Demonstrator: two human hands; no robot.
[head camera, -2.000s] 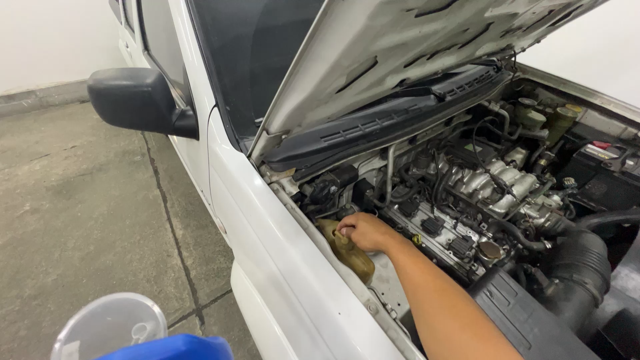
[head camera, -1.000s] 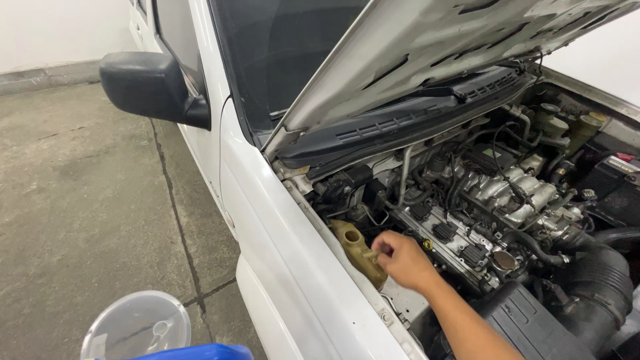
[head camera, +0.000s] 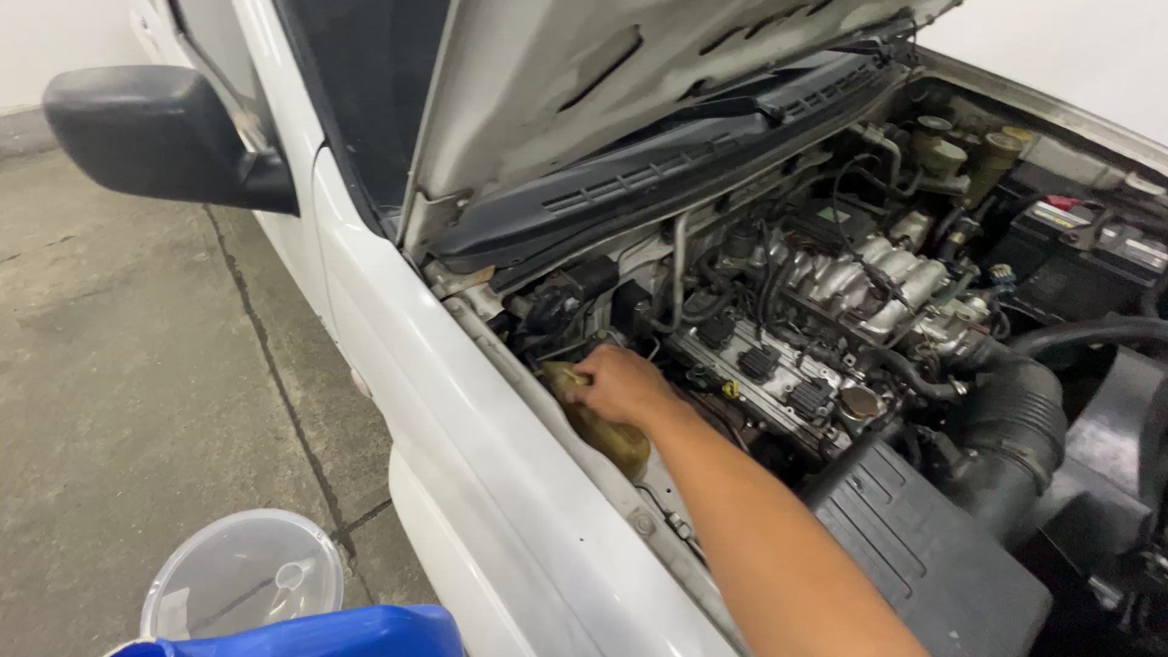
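Observation:
My right hand (head camera: 613, 388) reaches over the near fender to the neck of a yellowed plastic coolant reservoir (head camera: 611, 443). Its fingers are pinched together at the reservoir's top, on what looks like the small pale cap (head camera: 573, 376), mostly hidden by the fingers. The hand covers most of the neck, so how the cap sits cannot be told. At the bottom left edge stands part of a blue plastic jug (head camera: 365, 631), cut off by the frame. My left hand does not show.
The white fender (head camera: 438, 401) runs along the near side under the raised hood (head camera: 584, 100). Beside the reservoir lies the engine (head camera: 776, 365), with the black air filter box (head camera: 922, 547) nearer. A clear round plastic tub (head camera: 246, 575) is at lower left, and the side mirror (head camera: 155, 137) juts out above.
One second ago my right hand was to the right of the reservoir's uncovered opening, a small pale piece in its fingers. Now it is back over the neck.

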